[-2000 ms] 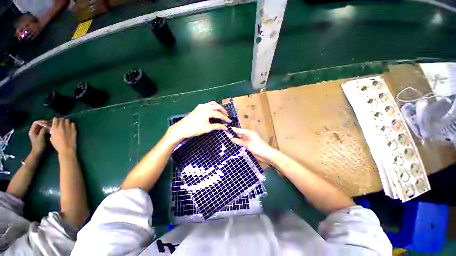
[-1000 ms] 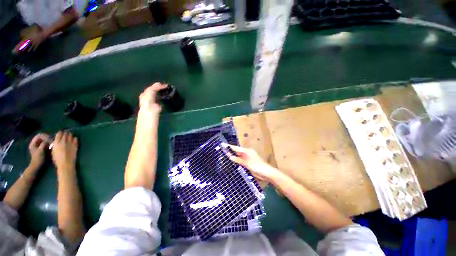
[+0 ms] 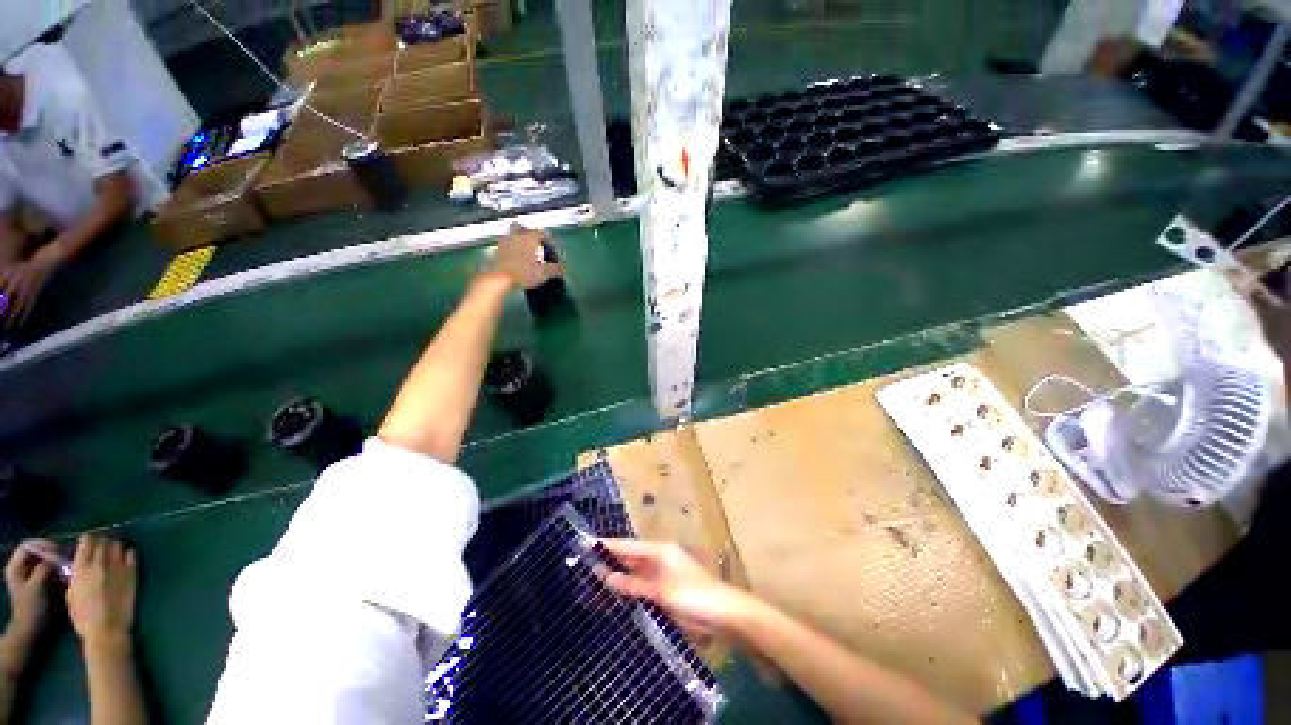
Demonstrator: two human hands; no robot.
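Note:
My left hand [image 3: 527, 258] is reached out over the belt, its fingers closed around the top of a black cylindrical unit [image 3: 549, 293]. My right hand [image 3: 654, 578] is at the upper right edge of the held grid sheet [image 3: 559, 637], fingers on its corner. The sheet is dark with white grid lines, shiny and tilted. It lies over a stack of similar sheets [image 3: 602, 496]. My left sleeve hides part of both. Another black unit [image 3: 513, 380] stands just nearer to me. A small pad at my right fingertips cannot be made out.
More black units [image 3: 297, 425] stand in a row at left. A neighbour's hands [image 3: 99, 588] are at far left. A painted post [image 3: 677, 213] rises ahead. Cardboard [image 3: 807, 524], white strips [image 3: 1041, 524] and a fan [image 3: 1203, 432] lie right. A black blister tray [image 3: 857, 130] and divided boxes [image 3: 425, 106] are beyond the belt.
My left hand left the sheet, went to the nearer unit, then moved on to the farther unit. My right hand stays at the sheet. The view has tilted up, showing more beyond the belt.

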